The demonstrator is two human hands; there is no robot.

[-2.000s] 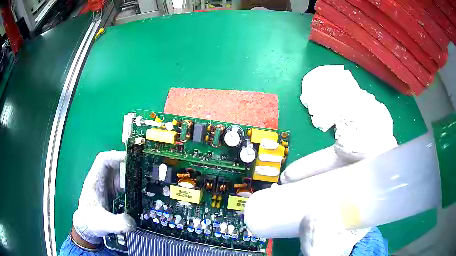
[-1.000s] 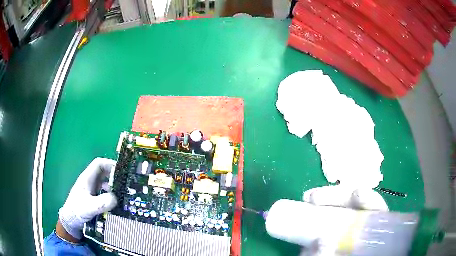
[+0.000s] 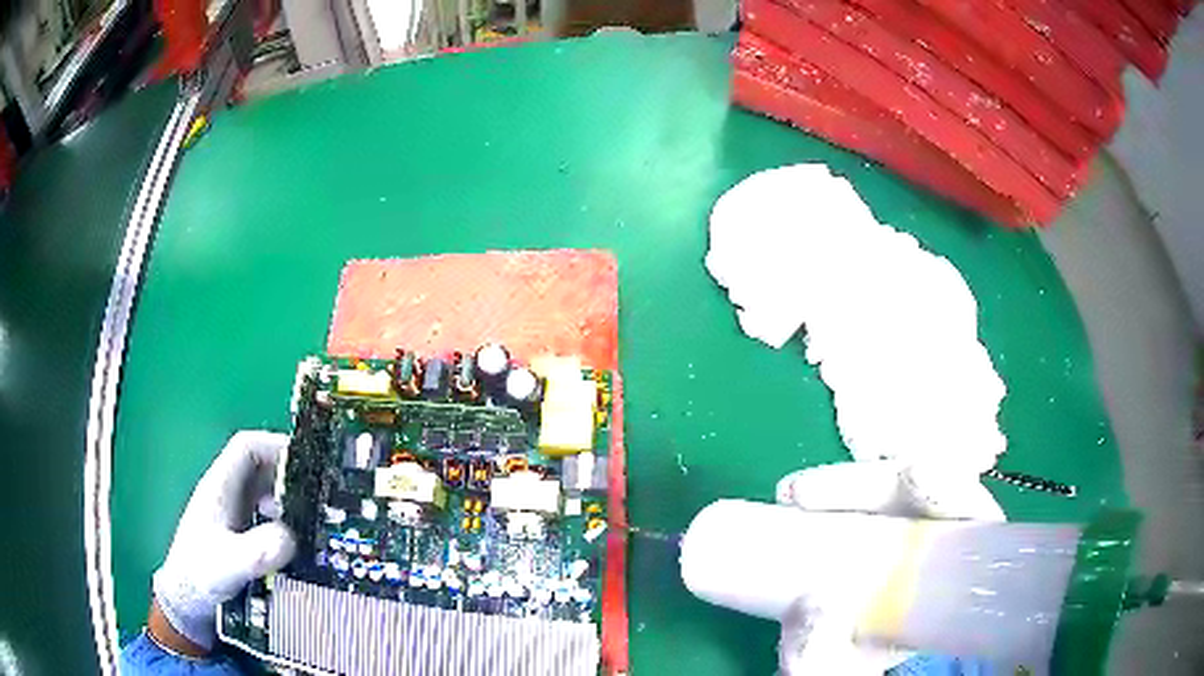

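Note:
The green power supply board (image 3: pixel 436 528) lies on a red foam pad (image 3: pixel 475 304), its ridged heat sink (image 3: pixel 429 631) along the near edge. My gloved left hand (image 3: pixel 227 535) holds the board's left edge. My gloved right hand (image 3: pixel 858 495) is shut around the white dispensing syringe (image 3: pixel 805 568), which lies nearly level and points left. Its thin needle (image 3: pixel 647 534) reaches the board's right edge near the yellow capacitors (image 3: pixel 568 407); whether the tip touches is too small to tell. The green cap (image 3: pixel 1099 594) is at the rear end.
A crumpled white cloth (image 3: pixel 858 304) lies right of the pad, with a dark patterned rod (image 3: pixel 1036 483) sticking out near my right hand. Stacked red foam pads (image 3: pixel 924 93) stand at the far right. A metal rail (image 3: pixel 116 357) and dark conveyor run along the left.
The syringe, first over the board's right corner, was drawn back right, and its needle now reaches the board's right edge. The view has shifted. My left hand has stayed on the board.

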